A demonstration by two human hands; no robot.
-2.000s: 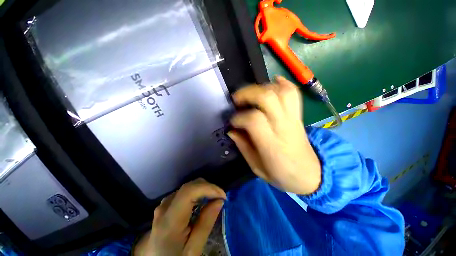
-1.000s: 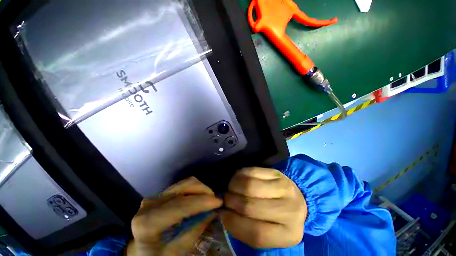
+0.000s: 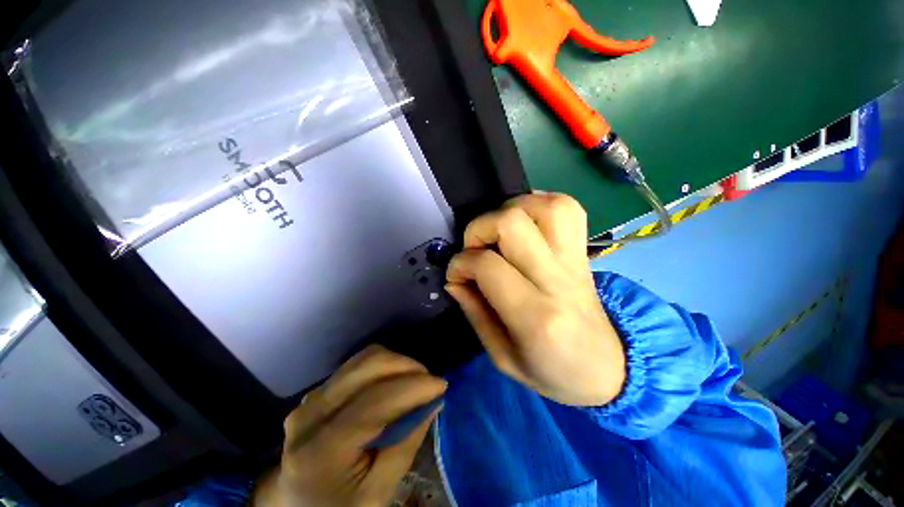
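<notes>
A silver-grey tablet (image 3: pixel 268 297) with dark "SMOOTH" lettering lies in a black foam tray (image 3: pixel 456 119). A clear wrinkled sleeve (image 3: pixel 218 109) covers its upper part. My right hand (image 3: pixel 540 297) is at the rear camera module (image 3: pixel 421 272), thumb and index fingertips pinched together at its right edge and partly covering it. Any small piece between these fingertips is hidden. My left hand (image 3: pixel 357 426) is below the tablet's lower edge, its fingers closed on a narrow blue strip (image 3: pixel 406 426).
A second tablet (image 3: pixel 59 396) lies in the tray at lower left, partly sleeved. An orange air blow gun (image 3: pixel 560 89) with a clear hose rests on the green bench (image 3: pixel 773 79). A white piece (image 3: pixel 705 10) lies at the top. Striped tape (image 3: pixel 694 210) runs along the bench edge.
Both hands were together below the tablet one second ago. My right hand has moved up to the camera module; my left hand stays low with the blue strip. The view has shifted slightly.
</notes>
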